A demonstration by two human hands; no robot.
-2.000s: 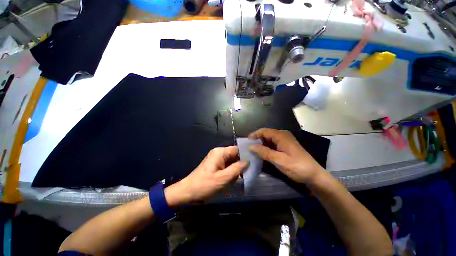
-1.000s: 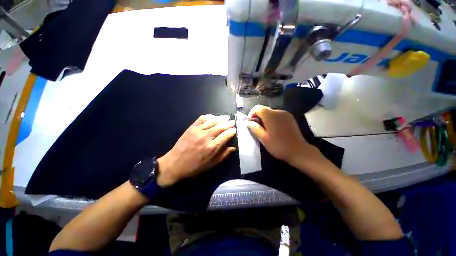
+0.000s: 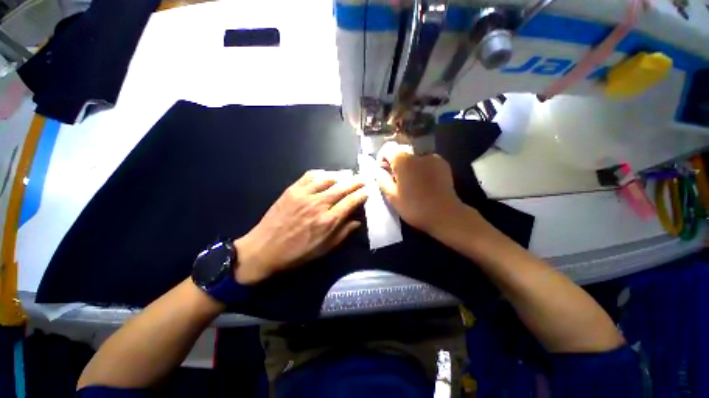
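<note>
A large black garment panel (image 3: 186, 194) lies flat on the white table under the machine head. A narrow white strip (image 3: 384, 221) lies on it, its upper end at the lit presser foot area (image 3: 373, 124). My left hand (image 3: 315, 214) rests flat on the panel, fingertips at the strip's left edge. My right hand (image 3: 424, 186) is curled at the strip's upper right, fingertips close below the presser foot; it pinches the strip's edge. The needle tip is not clearly visible.
The white sewing machine (image 3: 536, 54) stands at the back right. A small black strip (image 3: 251, 37) lies behind the panel, and black cloth (image 3: 85, 58) at far left. A pink-handled tool (image 3: 636, 194) and coloured rings (image 3: 678, 204) lie at right. A printed scale (image 3: 381, 296) edges the table.
The white strip was turned and laid down, then moved up to the presser foot with both hands. My left hand has flattened on the panel. The camera view has shifted closer to the machine.
</note>
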